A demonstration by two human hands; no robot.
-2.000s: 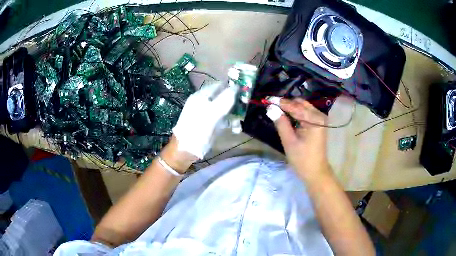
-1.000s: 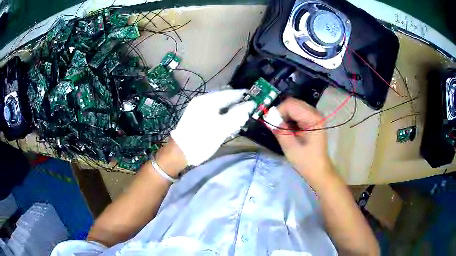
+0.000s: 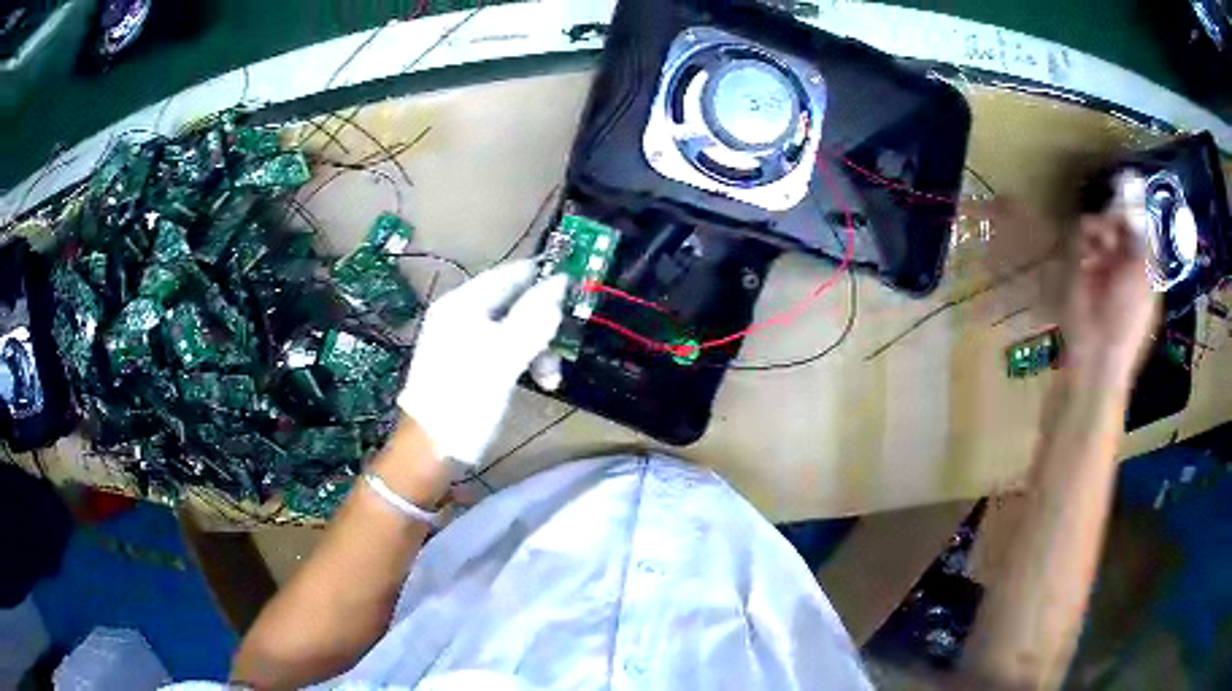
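Note:
My left hand (image 3: pixel 473 354), in a white glove, holds a green circuit board (image 3: pixel 589 257) over the left side of a black rear housing (image 3: pixel 649 392). Red wires run from the board to a small green part (image 3: pixel 686 351) over that housing and on towards the speaker driver (image 3: pixel 750 111). The driver sits in a black front housing (image 3: pixel 899 176), which overlaps the rear housing. My right hand (image 3: pixel 1119 263), blurred, is at the left edge of another speaker unit (image 3: pixel 1173 230) on the far right; whether it grips the unit cannot be told.
A tangled pile of circuit boards (image 3: pixel 176 324) covers the left of the tan bench (image 3: pixel 811 459). A speaker unit (image 3: pixel 20 365) stands at the far left edge. A single loose board (image 3: pixel 1035 354) lies near my right forearm. A pale rail (image 3: pixel 500 47) runs behind the bench.
My right hand has left the board and wires and moved right to the far speaker unit. My left hand still holds the board. The view has shifted, and the far right unit is more tilted.

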